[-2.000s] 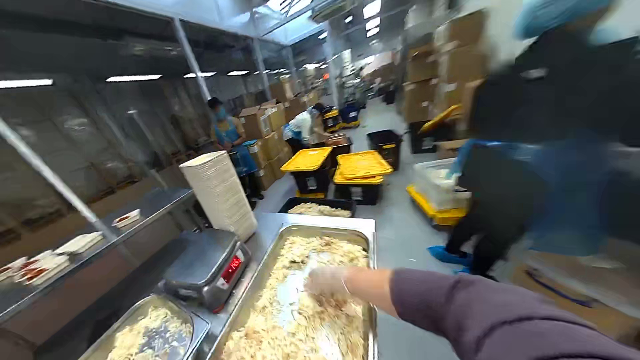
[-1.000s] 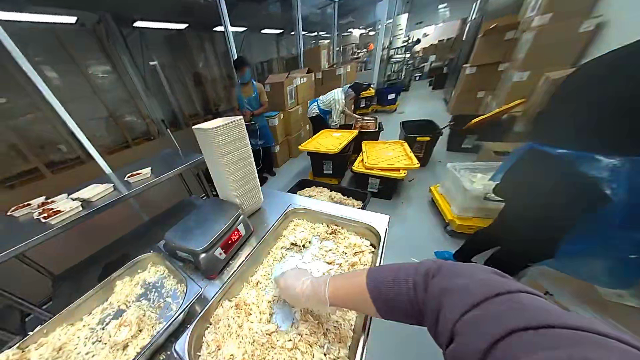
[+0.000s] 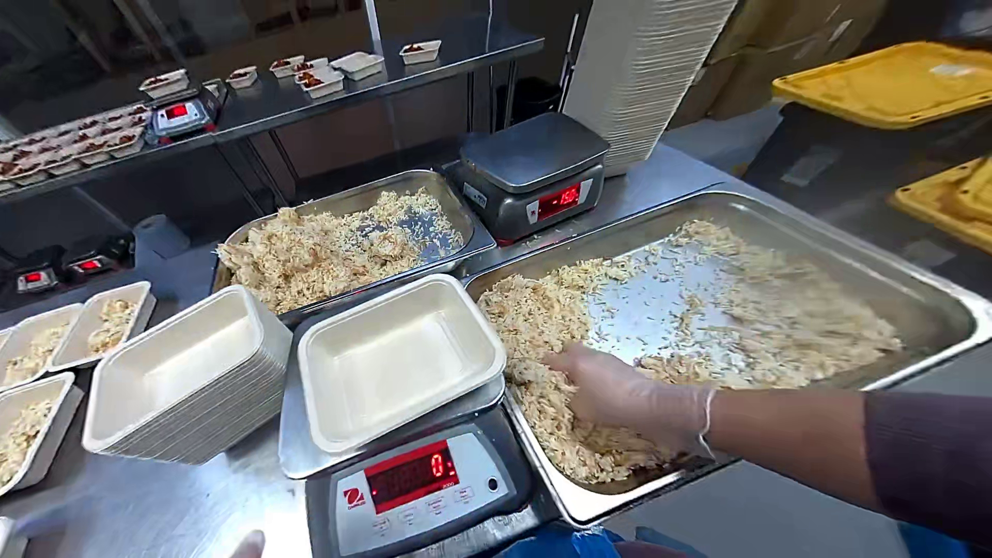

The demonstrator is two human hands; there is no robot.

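Observation:
My gloved right hand (image 3: 620, 391) is sunk in the cooked rice (image 3: 535, 318) at the near left part of a large steel pan (image 3: 914, 287); its fingertips are partly hidden, so its grip is unclear. Only a fingertip of my left hand (image 3: 249, 545) shows at the bottom edge, over the steel table. An empty fiber tray (image 3: 399, 360) sits on the platform of an Ohaus digital scale (image 3: 422, 488), whose display reads 0. Left of it stands a stack of nested fiber trays (image 3: 190, 380). Trays holding rice (image 3: 108, 325) are at the far left.
A smaller steel pan of rice (image 3: 341, 248) lies behind the scale, beside a second scale (image 3: 535, 174). A tall tray stack (image 3: 651, 70) stands behind. Filled trays (image 3: 318, 80) line a back shelf (image 3: 387, 89). Yellow-lidded bins (image 3: 891, 81) are at right.
The view has swung down and left, bringing the near scale and trays into sight. My right hand was near the middle of the large pan's rice; now it is at the near left part.

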